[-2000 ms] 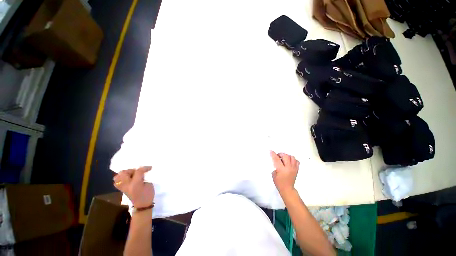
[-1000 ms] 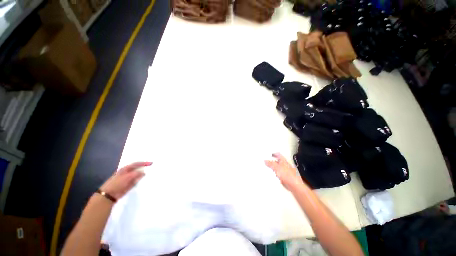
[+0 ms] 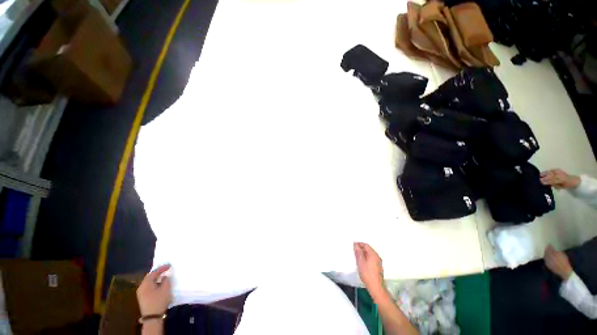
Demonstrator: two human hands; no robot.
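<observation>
A large bright white sheet point(image 3: 262, 163) lies over the table in front of me and bulges past the table's left edge. It merges with the tabletop, so its far edge cannot be told. My left hand point(image 3: 155, 291) pinches its near left corner. My right hand point(image 3: 368, 265) is at its near right edge, fingertips together on the sheet. Several black zipped bags point(image 3: 437, 190) with small white logos are piled to the right of the sheet. A white wad point(image 3: 512, 245) lies at the table's near right edge.
Another person's hand point(image 3: 560, 178) touches the black bags, and their other hand is below it. Brown bag pieces point(image 3: 445, 29) lie farther along. A green crate point(image 3: 472, 302) with white wads point(image 3: 429, 304) stands at the near edge. Cardboard cartons point(image 3: 46, 294) are at left.
Both hands have come down to the near edge, and the left now holds the sheet's corner. The sheet has spread out past the left table edge. Another person's hands have appeared at right.
</observation>
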